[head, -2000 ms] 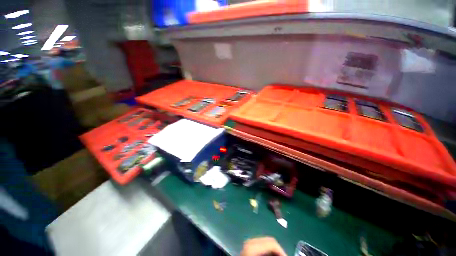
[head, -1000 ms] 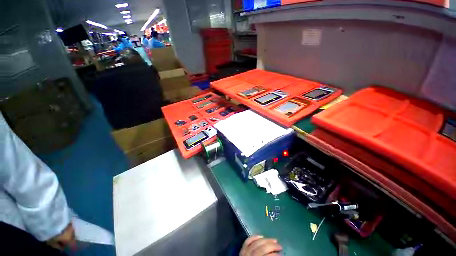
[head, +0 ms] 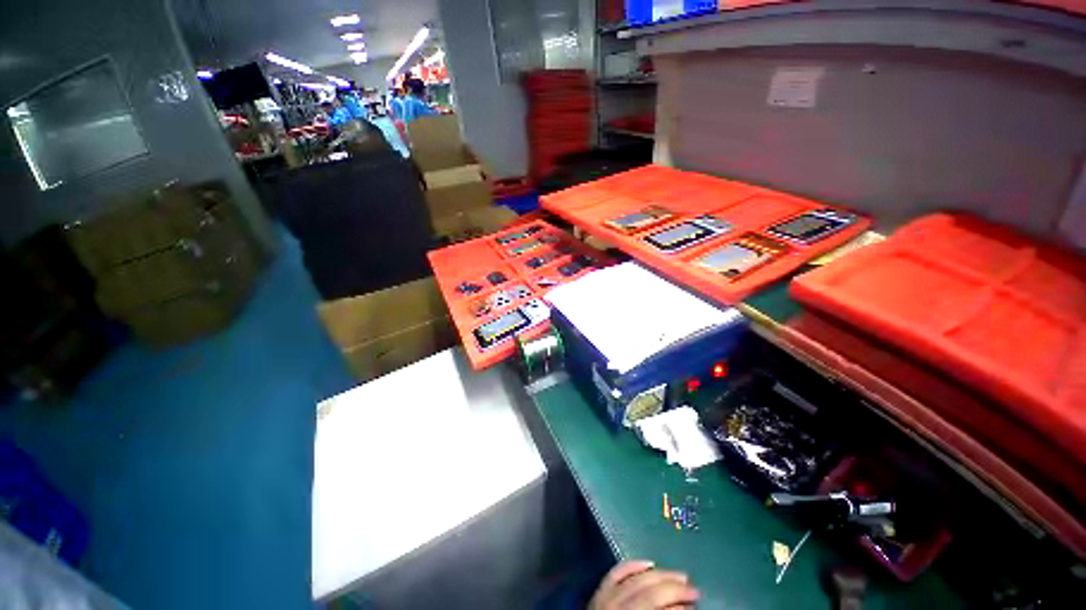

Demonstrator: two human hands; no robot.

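My left hand [head: 644, 587] is at the bottom edge, fingers curled on the front edge of the green bench mat [head: 619, 491]; the picture's edge cuts it off, so I cannot tell if it holds anything. My right hand is out of the picture. Beyond the hand lie tiny parts [head: 682, 514] and a crumpled white tissue [head: 679, 436]. A black bin [head: 772, 439] of shiny bits stands beside a deep red bin [head: 927, 556]. A dark tool with a silver end [head: 834, 509] lies across them.
A blue box [head: 619, 381] with a red display carries a white paper sheet [head: 641, 312]. Orange-red trays stand behind it [head: 595, 198], at its left [head: 459, 272] and at the right [head: 941, 280]. A white-topped cabinet [head: 417, 465] is left of the bench. Cartons [head: 167, 268] stand on blue floor.
The view has swung left, so the bench has shifted right and more floor shows. The person in a white sleeve at the left has mostly left the picture. My left hand stays at the bench edge.
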